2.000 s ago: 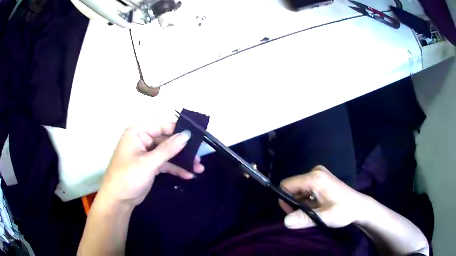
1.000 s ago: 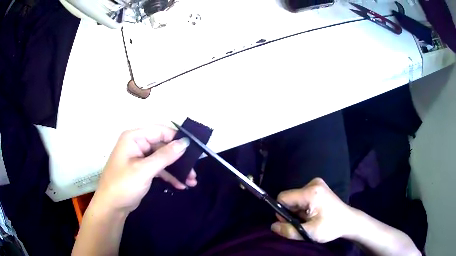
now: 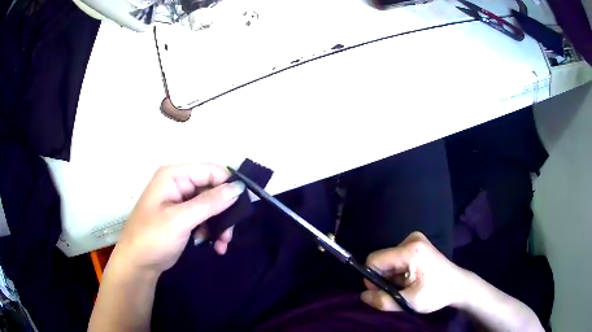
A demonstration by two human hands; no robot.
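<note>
My left hand pinches a small dark fabric piece between thumb and fingers, over the table's front edge. The piece's far end has a jagged edge and sticks out past my fingertips. My right hand holds the handles of the long dark shears. The blades look nearly closed and lie across the fabric piece just beyond my left thumb, with the tip beside my left forefinger. Whether fabric is between the blades, I cannot tell.
The white machine table spans the view. Metal sewing machine parts are at top left, red-and-black snips at top right. Dark cloth hangs at left. Dark garments cover the lap. An orange thing shows below the table.
The shears went from slightly open to nearly closed, and their tip now lies nearer my left forefinger. The fabric piece has shifted slightly, with less of its far end showing beyond the blades.
</note>
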